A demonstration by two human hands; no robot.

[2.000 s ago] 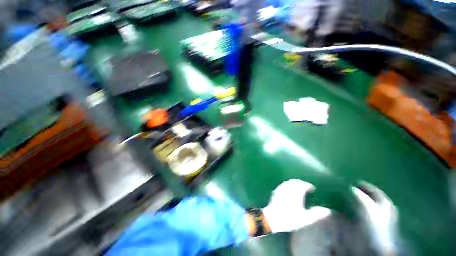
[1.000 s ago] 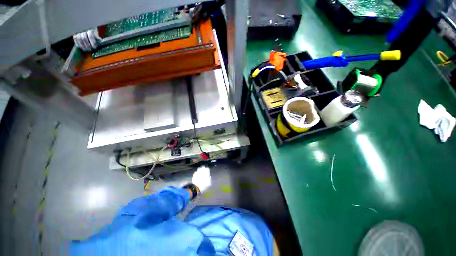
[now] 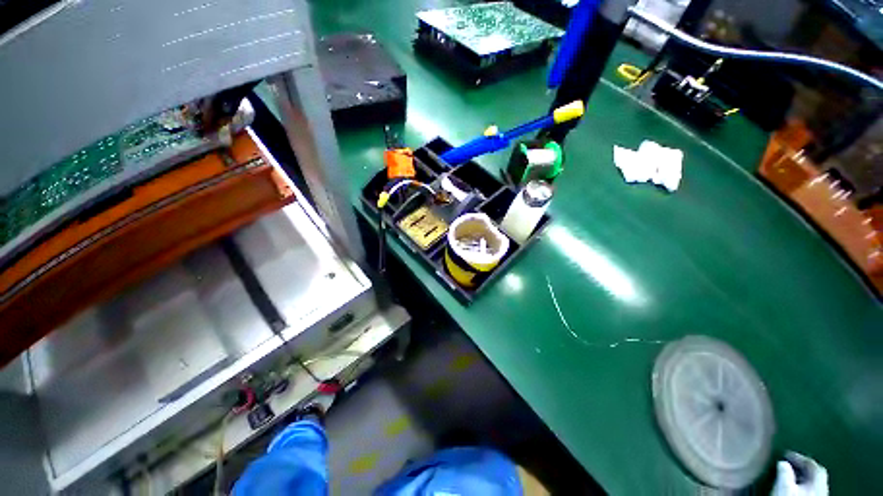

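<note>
A round translucent grey disc (image 3: 715,412) with a centre hole lies flat on the green bench at the lower right. My right hand (image 3: 800,477), in a white glove, is at the bottom right beside the disc's rim, cut off by the picture's edge; whether it touches the disc or holds anything is unclear. My left arm, in a blue sleeve, reaches to the lower front edge of the machine (image 3: 319,334); the wrist shows there, but the hand itself is hidden. A thin wire (image 3: 581,336) lies on the bench, trailing to the disc.
A black divided tray (image 3: 469,294) holds a yellow tub (image 3: 474,254), a white bottle (image 3: 529,212) and an orange item (image 3: 398,163). A solder spool (image 3: 538,160), blue-handled tool (image 3: 484,144), crumpled white cloth (image 3: 650,165) and circuit board (image 3: 489,27) stand beyond. An orange pallet (image 3: 145,237) sits on the machine.
The view has swung right and closer to the machine. My left hand, seen in front of the machine before, is now hidden at its edge. My right hand has come into view beside the disc.
</note>
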